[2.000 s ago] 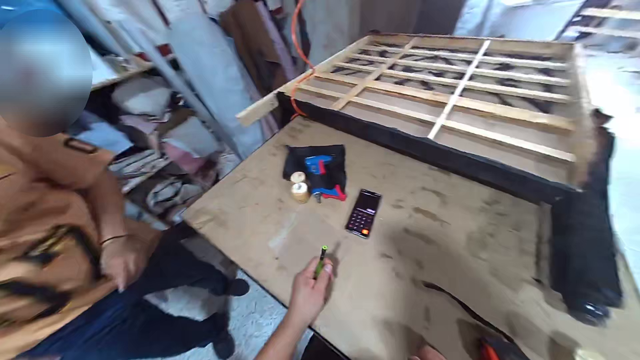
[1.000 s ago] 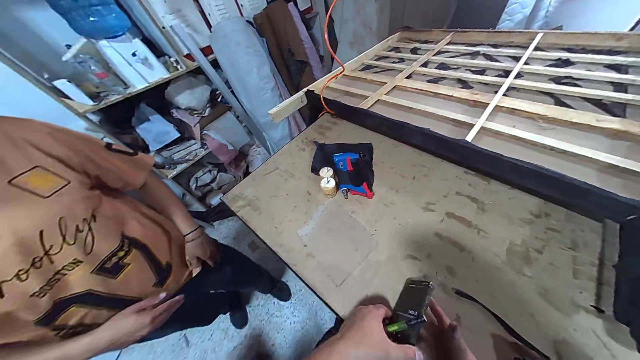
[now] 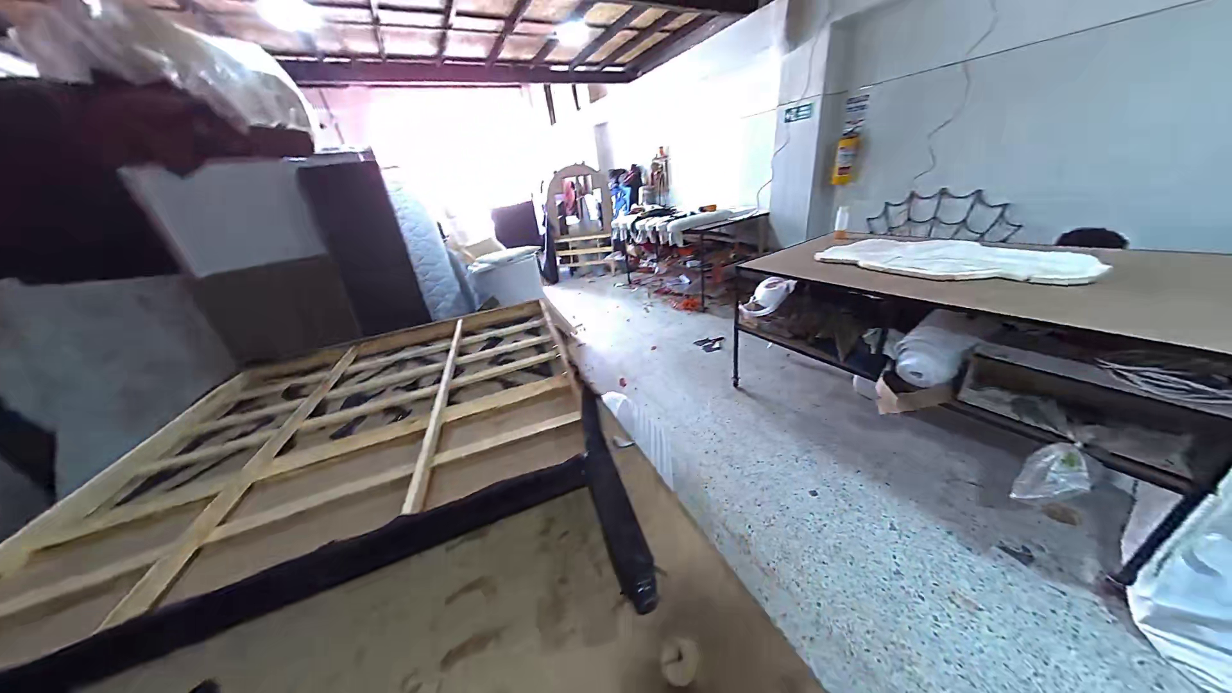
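Observation:
Neither my left hand nor my right hand shows in the head view now. A slatted wooden frame (image 3: 433, 423) edged with black fabric lies on the brown work table (image 3: 539, 626). Its black-wrapped leg (image 3: 621, 525) reaches toward the near right corner. A small pale round object (image 3: 679, 661), blurred, rests on the table near the bottom edge. The phone, the pen and the blue and red tool are outside this view.
A second table (image 3: 1145, 294) with a white padded piece (image 3: 962, 260) on it stands at the right, its lower shelf holding rolls and bags. Between the tables runs a speckled floor (image 3: 818, 539). A mattress (image 3: 423, 245) and panels lean behind the frame.
The view has swung far to the right and up. My hands, seen a second ago with the phone and a green-tipped pen, have left it, as has the other person.

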